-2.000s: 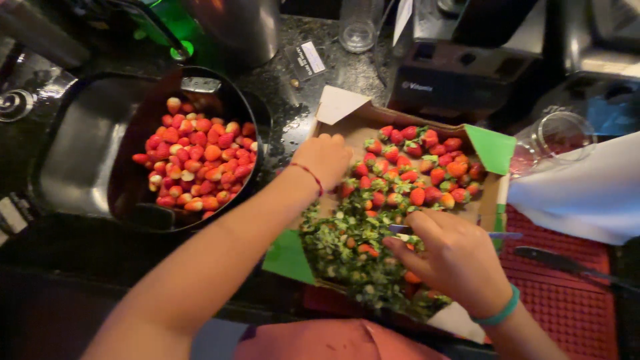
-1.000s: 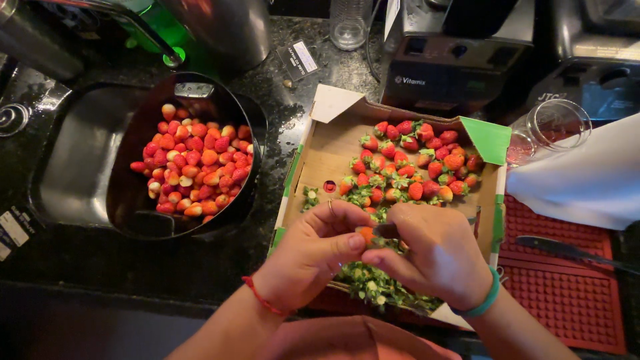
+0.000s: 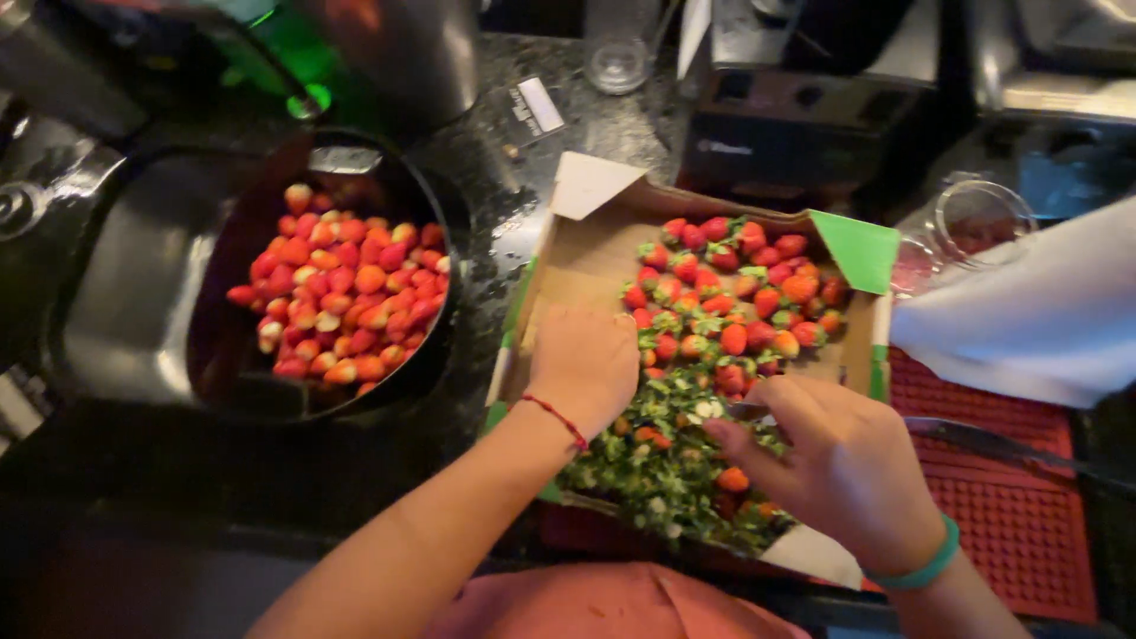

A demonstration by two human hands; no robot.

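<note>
A cardboard box (image 3: 568, 257) with green and white corners holds whole strawberries (image 3: 733, 338) in its upper part and a heap of cut strawberry leaves (image 3: 657, 479) in its lower part. My left hand (image 3: 586, 364) is over the left of the box, beside the whole berries; its fingertips are hidden, so a hold cannot be made out. Low over the leaves, my right hand (image 3: 816, 453) has its thumb and forefinger around a small knife (image 3: 747, 410), mostly hidden by the hand. To the left, a black container (image 3: 426, 195) holds many hulled strawberries (image 3: 342, 280).
The black container stands partly over a sink (image 3: 133, 284). A red textured mat (image 3: 1003, 532) lies right of the box, with another knife (image 3: 994, 444) across it. Behind are a blender base (image 3: 763, 151), glass cups (image 3: 985, 222) and a white sheet (image 3: 1029, 293).
A second ago both hands were together over the box around a strawberry. They are now apart, the left hand moved up and left, the right hand over the leaves.
</note>
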